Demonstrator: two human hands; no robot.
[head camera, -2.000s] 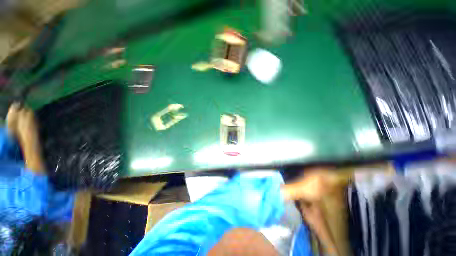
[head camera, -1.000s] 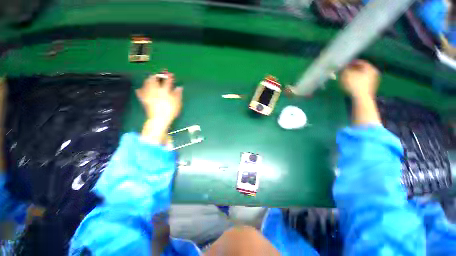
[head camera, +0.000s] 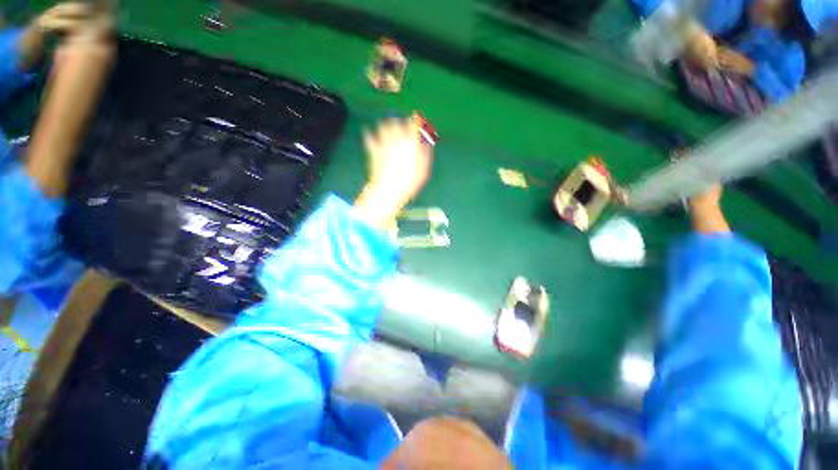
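Observation:
My left hand (head camera: 397, 167) is blurred and reaches over the mat, on or beside a red-edged module (head camera: 424, 130); its fingers hide most of it, and a grip cannot be told. My right hand (head camera: 707, 211) is at the right, partly hidden by the pale post; its fingers do not show. A module with a dark screen (head camera: 581, 196) lies in the middle right, against a white pot or wad (head camera: 617, 242). Another module (head camera: 522, 318) lies near the front edge. An empty cream-white frame (head camera: 424, 228) lies by my left wrist.
A further module (head camera: 388, 68) lies at the back. A small cream strip (head camera: 513, 177) lies on the green mat (head camera: 478, 248). The pale post (head camera: 735, 151) slants in from the right. A black tray (head camera: 202, 174) and carton (head camera: 55, 358) are left. Other people's arms show upper left and upper right.
The view has turned, so the mat's things sit further right and tilted. My left hand stays near the back left of the mat. My right hand is now partly behind the post.

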